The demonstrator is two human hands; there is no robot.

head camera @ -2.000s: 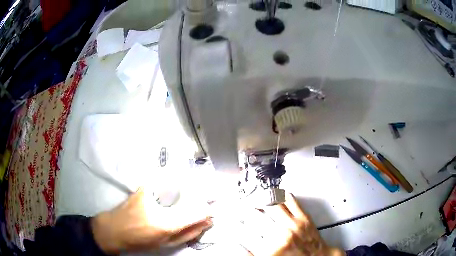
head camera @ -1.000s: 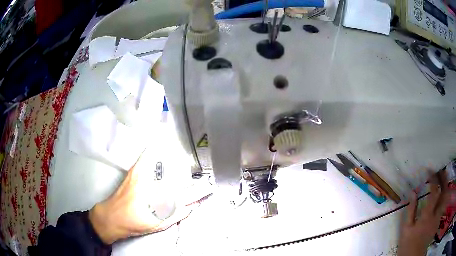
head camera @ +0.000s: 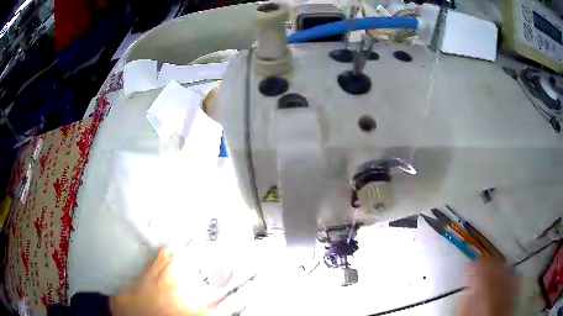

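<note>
The off-white sewing machine head [head camera: 420,129] fills the middle and right. Its presser foot and needle cluster [head camera: 343,256] sits in bright lamp light, with nothing clearly visible under it. My left hand [head camera: 162,287] lies at the lower left of the needle, partly washed out; its fingers rest by the glare, and whether it holds fabric cannot be told. My right hand [head camera: 491,290] is blurred at the lower right, beside the handle ends of the snips, and its fingers cannot be made out. White fabric pieces [head camera: 176,111] lie behind and left of the needle.
Blue-handled snips [head camera: 455,239] and an orange-brown tool [head camera: 472,234] lie on the bed at right, near a dark rectangle [head camera: 404,221] and a small blue tool [head camera: 488,195]. A red-printed brown board [head camera: 46,203] is at left. A control panel [head camera: 536,31] stands at upper right.
My right hand has moved from beside the presser foot to the far right, then slightly back left. My left hand stays at lower left. The view has shifted, showing more of the machine top.
</note>
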